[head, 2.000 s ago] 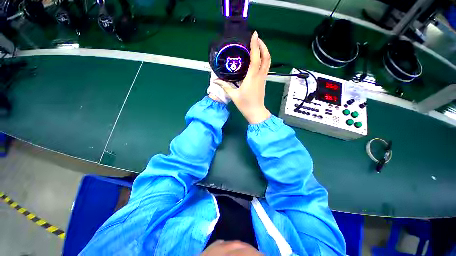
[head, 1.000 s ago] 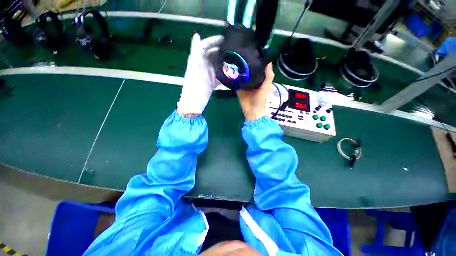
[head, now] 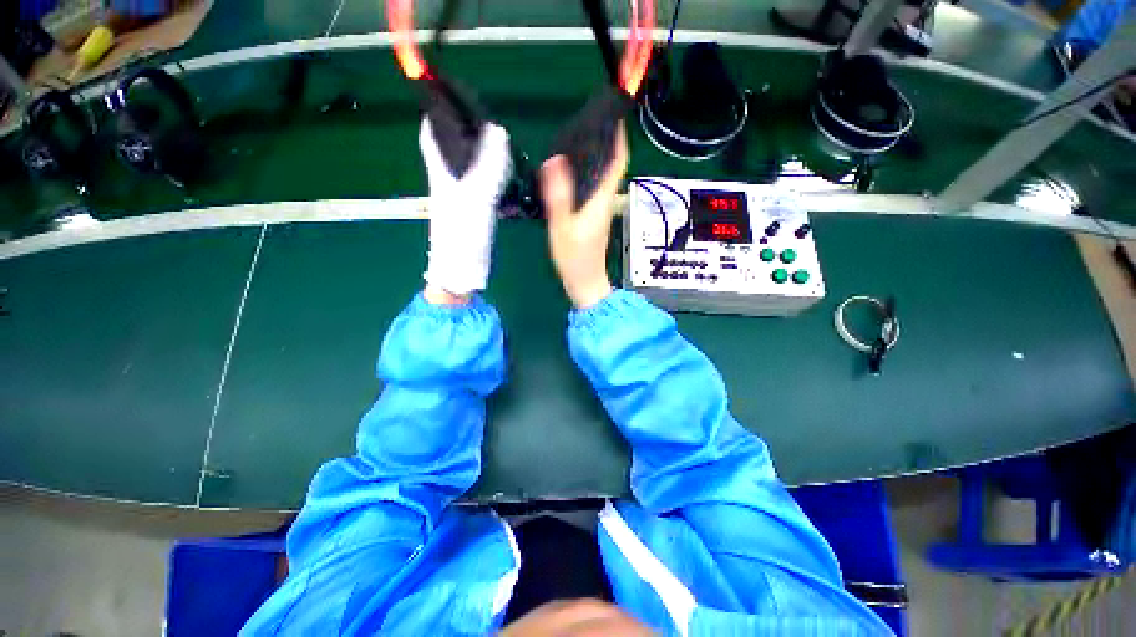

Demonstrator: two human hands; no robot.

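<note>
A gaming headset point(head: 587, 139) is held upright over the white rail, its headband cut off by the top edge. The headband arcs glow red-orange. My left hand point(head: 468, 205), in a white glove, holds the left earcup. My bare right hand point(head: 583, 218) holds the right earcup. The earcups are apart and blurred, and their outer faces are hidden. The headset tester point(head: 725, 246) stands right of my right hand with its red display lit and a black lead over its front.
A coiled pale cable point(head: 867, 326) lies right of the tester on the green worktop point(head: 336, 361). Beyond the white rail point(head: 336, 213), headsets lie on the belt at the left point(head: 152, 125) and right point(head: 862, 110). A slanted grey post stands at the right.
The earcups, close together before, are now spread apart, one in each hand. The headband light went from purple to cyan to red-orange. The view has shifted.
</note>
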